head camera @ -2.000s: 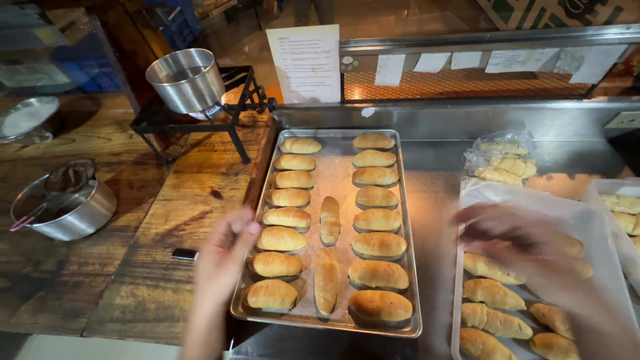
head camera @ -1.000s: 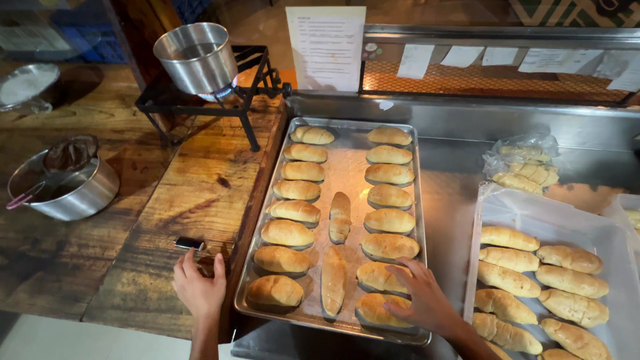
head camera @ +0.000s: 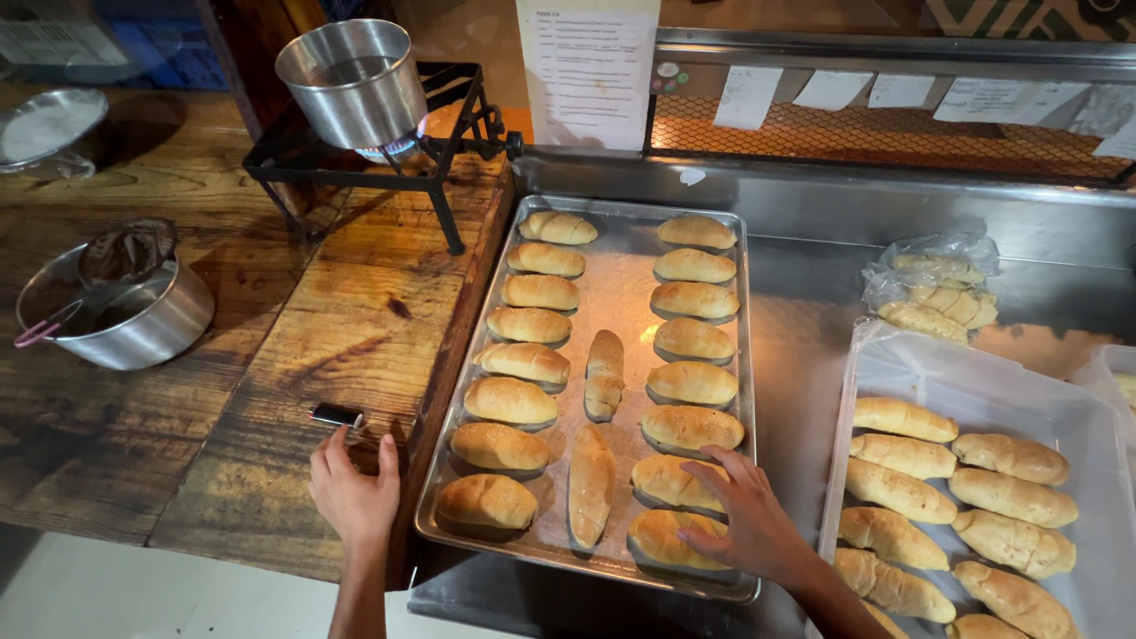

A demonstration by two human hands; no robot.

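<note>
My left hand (head camera: pixel 357 488) rests over the edge of the wooden counter, fingers apart and empty, just below a small black lighter (head camera: pixel 336 415). My right hand (head camera: pixel 741 510) is over the lower right of a metal baking tray (head camera: pixel 581 555), its spread fingers at a browned bread roll (head camera: pixel 679 539) and the one above it; whether they touch is unclear. Two columns of rolls line the tray, with two more rolls lengthwise between them, such as this lower one (head camera: pixel 591 486).
A translucent plastic bin (head camera: pixel 976 373) of rolls stands at right, below a plastic bag of rolls (head camera: pixel 941 288). A steel pot (head camera: pixel 355 89) sits over a lit flame on a black burner stand (head camera: pixel 439 209). Another pot (head camera: pixel 146 319) and a bowl (head camera: pixel 53 133) stand at left.
Two seconds ago my left hand was beside the tray's left edge and my right hand above the bin. The left is now lower on the counter, the right over the tray's lower right rolls.
</note>
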